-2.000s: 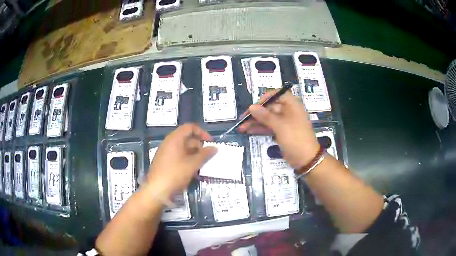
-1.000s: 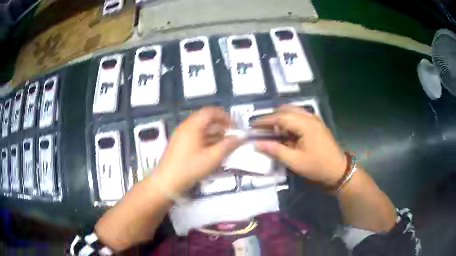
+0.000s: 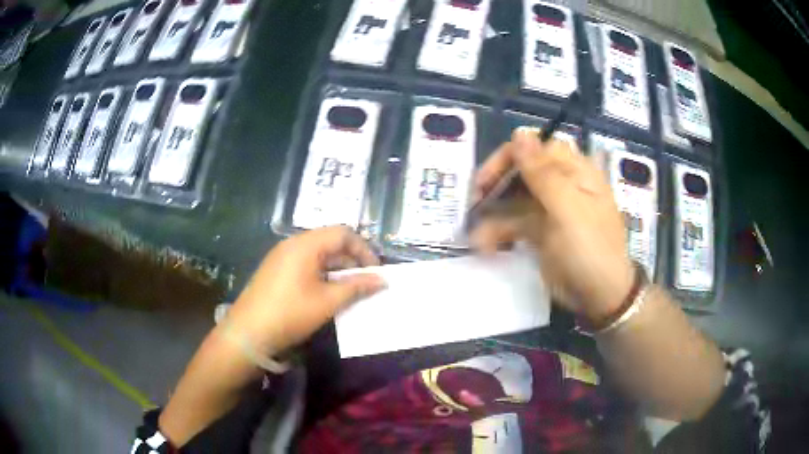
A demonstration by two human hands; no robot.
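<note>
A long plain white sheet lies level near the tray's front edge. My left hand pinches its left end between thumb and fingers. My right hand is blurred over the sheet's right end and holds slim dark tweezers, pen-like, slanting down left; their tip is blurred. White printed cards with black ovals at the top lie in the clear plastic tray in two rows. My right hand covers part of one card in the near row.
A second tray of printed cards lies to the left on the dark green bench. A pale board is at the far right edge. Floor with a yellow line shows at lower left.
The view has swung to the left and down. The small toothed white sheet seen earlier is not visible, and my left hand now holds the long white sheet. The right hand still holds the tweezers.
</note>
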